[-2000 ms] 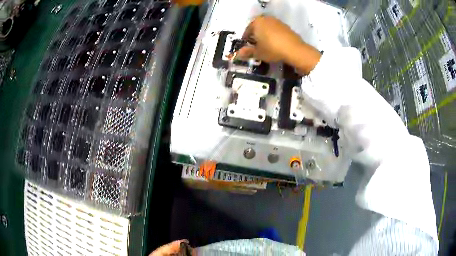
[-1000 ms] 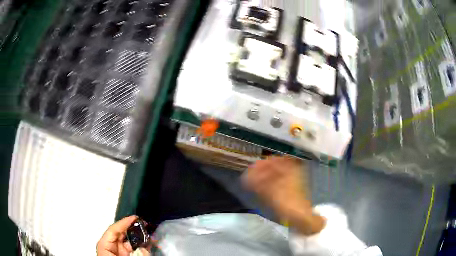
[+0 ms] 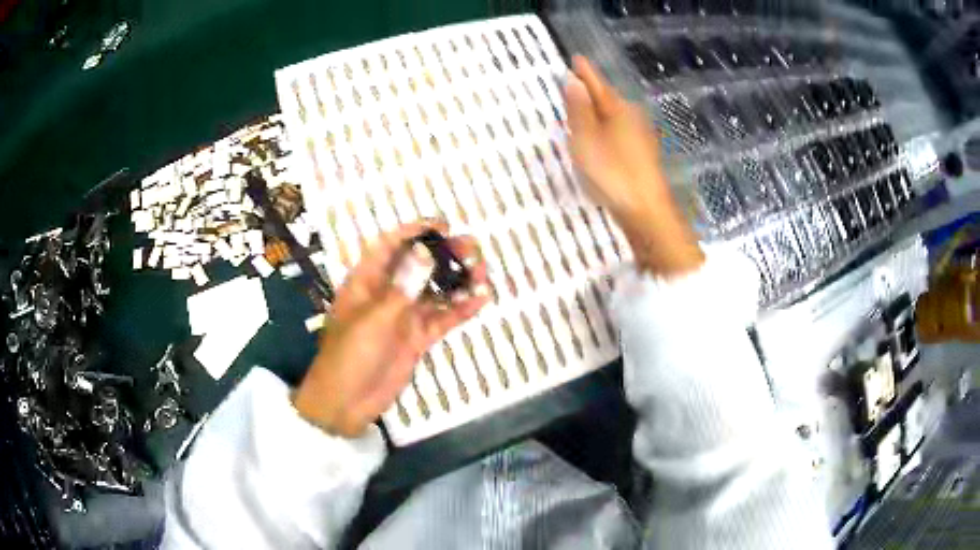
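Observation:
My left hand (image 3: 371, 322) holds a black watch case (image 3: 448, 266) in its fingertips, above the lower middle of a white tray (image 3: 355, 231). The tray bears rows of thin brown-gold slivers. My right hand (image 3: 623, 161) is over the tray's right edge near the blister tray, its fingertips pointing up at the edge. It is slightly blurred, and I cannot tell whether it touches or holds anything.
A loose pile of small cream pads (image 3: 204, 199) lies left of the tray, with white cards (image 3: 228, 317) below it. Metallic components (image 3: 65, 376) are heaped at far left. The blister tray (image 3: 774, 161) is at upper right. The press machine (image 3: 795, 355) is at lower right.
The view has swung left to the white tray. My left hand with the watch case is now over that tray. My right hand has left the press machine and moved to the tray's right edge.

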